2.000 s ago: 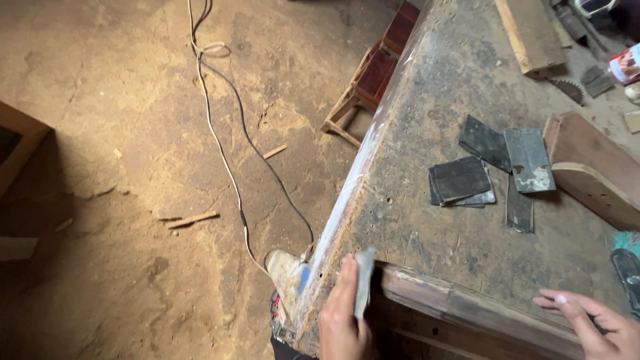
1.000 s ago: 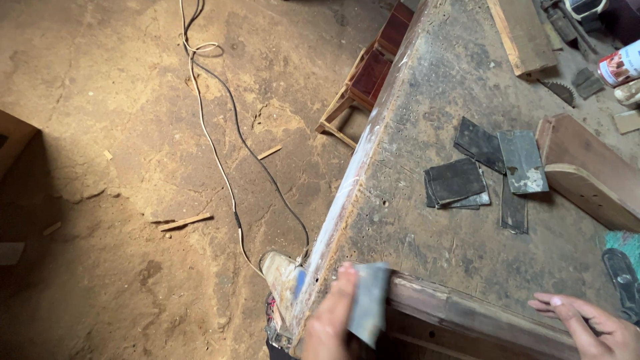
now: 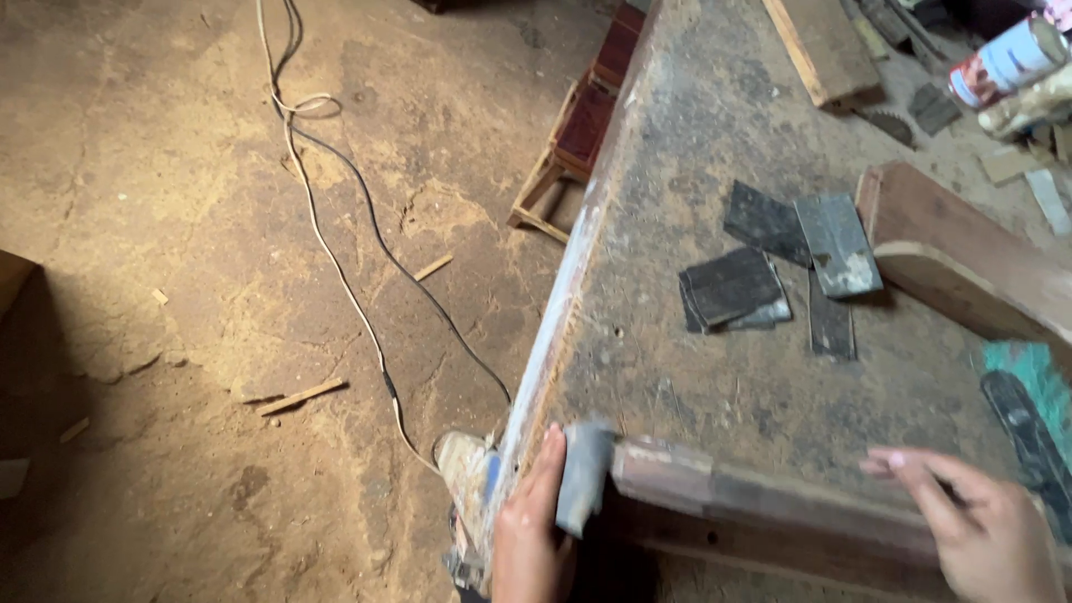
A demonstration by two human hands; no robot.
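Observation:
My left hand (image 3: 529,523) grips a worn grey sheet of abrasive paper (image 3: 584,477) at the left end of a brown wooden piece (image 3: 754,494), near the bench's corner. The sheet is blurred, and whether it touches the wood cannot be told. Toward the right end of that piece is my right hand (image 3: 976,515), fingers loosely bent and apart, with nothing seen in it. Beyond the hands, on the worn workbench (image 3: 670,368), lie several dark abrasive pieces (image 3: 735,286) and a grey one (image 3: 837,243) with a pale worn patch.
A shaped wooden part (image 3: 963,243), a brush with green bristles (image 3: 1022,410), a wood block (image 3: 825,50), part of a toothed saw blade (image 3: 888,127) and a can (image 3: 1005,63) are on the bench. Cables (image 3: 322,226) cross the floor beside a small wooden frame (image 3: 548,188).
The grey sheet in my left hand has shifted and turned, from spread flat a second ago to more edge-on and curled. My right hand stays near the right end of the wooden piece.

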